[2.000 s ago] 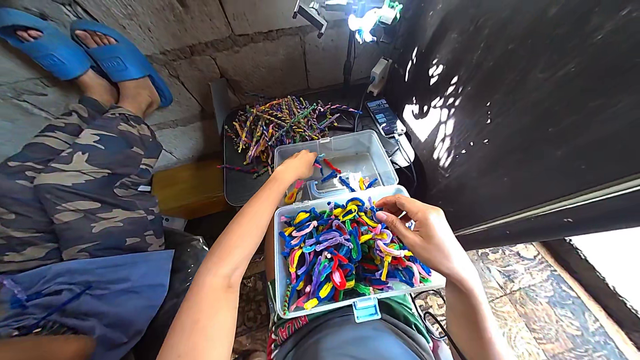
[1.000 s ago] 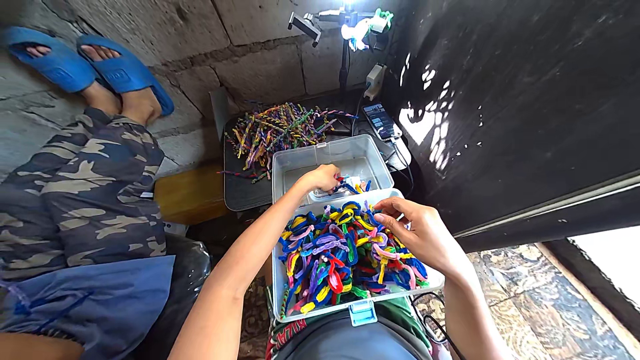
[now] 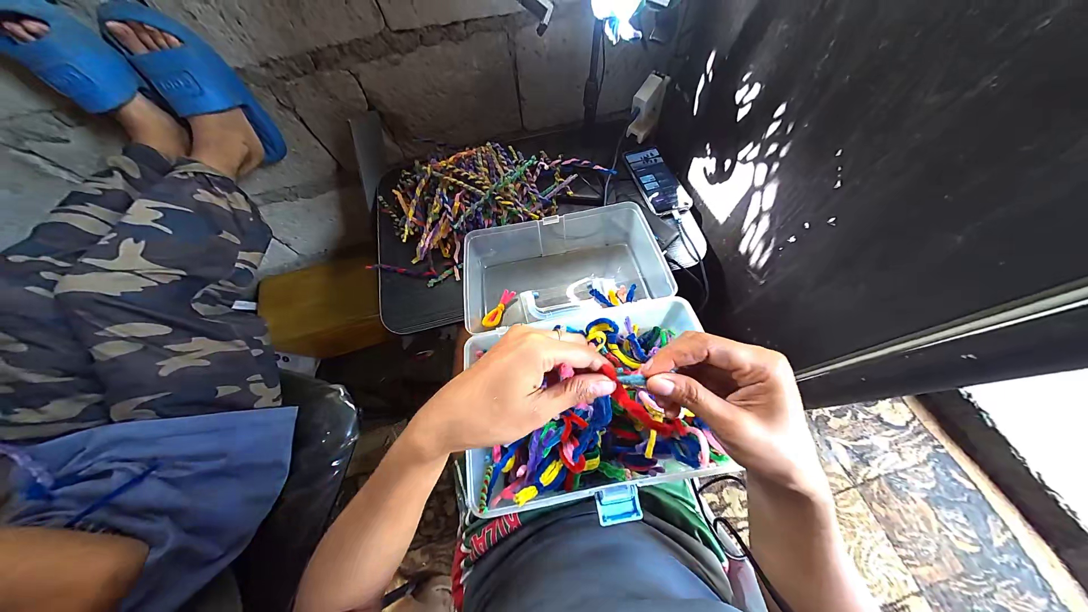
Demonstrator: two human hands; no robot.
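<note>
Both my hands meet above an open clear plastic box (image 3: 544, 503) on my lap, full of bent, colourful pipe cleaners (image 3: 552, 463). My left hand (image 3: 518, 387) pinches a red pipe cleaner (image 3: 633, 408) between thumb and forefinger. My right hand (image 3: 731, 395) pinches a light blue fuzzy piece (image 3: 631, 379) that meets the red one between my fingertips. Whether the two are joined cannot be told. The box's raised lid section (image 3: 569, 255) holds a yellow and pink looped piece (image 3: 498, 308), a small multicoloured bunch (image 3: 614, 295) and a white handle.
Behind the box, a dark tray (image 3: 395, 297) bears a pile of twisted pipe cleaners (image 3: 476, 195). A phone (image 3: 656, 180) with a cable lies to its right, below a lit lamp (image 3: 619, 13). Another person in camouflage trousers (image 3: 161, 272) is at the left; a black panel (image 3: 892, 170) stands at right.
My left hand has come back from the lid section to above the filled part, meeting my right hand. A red and a light blue piece are now pinched between them.
</note>
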